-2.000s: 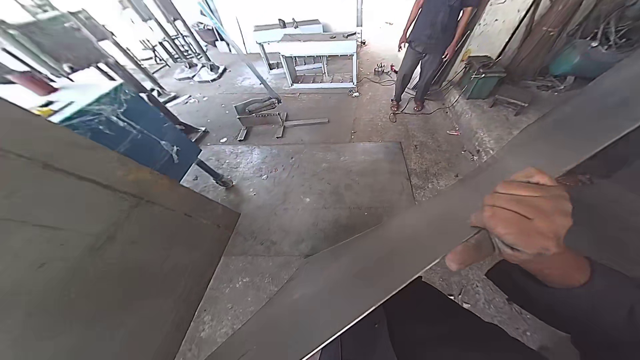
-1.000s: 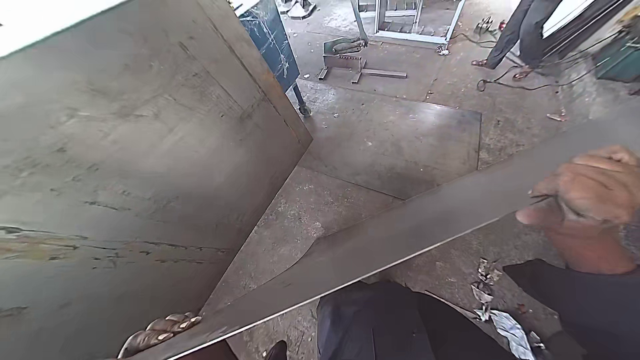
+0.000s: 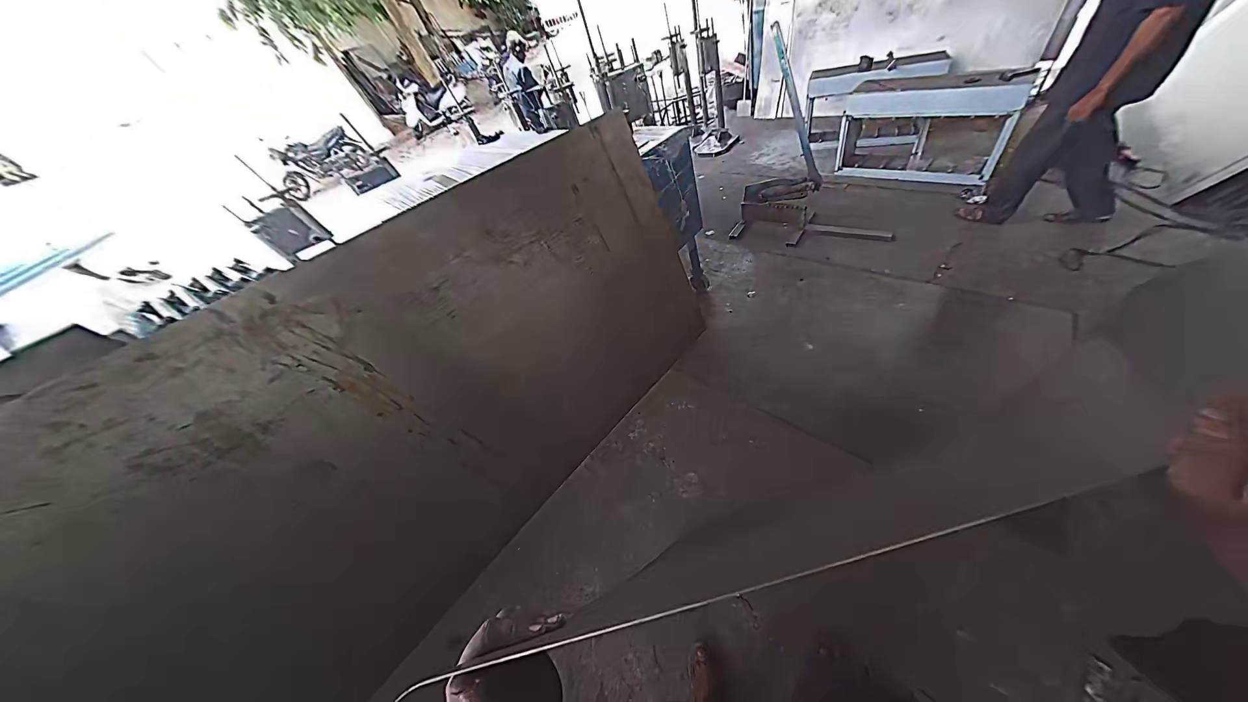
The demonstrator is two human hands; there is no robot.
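Note:
A long, thin metal sheet (image 3: 780, 546) spans the lower part of the view, its pale edge running from bottom left up to the right. My left hand (image 3: 507, 648) grips its near left end, fingers over the edge. At the right border my right hand (image 3: 1214, 468), blurred and partly cut off, holds the sheet farther along. A large stained metal sheet (image 3: 390, 409) stands upright on its edge to the left. On the floor ahead lies a flat metal sheet (image 3: 907, 361).
A blue cabinet (image 3: 673, 185) stands behind the upright sheet. Beyond are a small metal stand (image 3: 775, 213) and a pale blue metal frame (image 3: 916, 177). Another person (image 3: 1082, 127) stands at the upper right near cables (image 3: 1121, 255). A motorcycle (image 3: 327, 156) is outside.
The view has swung left, showing more of the upright sheet and the yard outside. The other person's legs are now in a different stance. Both my hands stay on the long sheet since one second ago.

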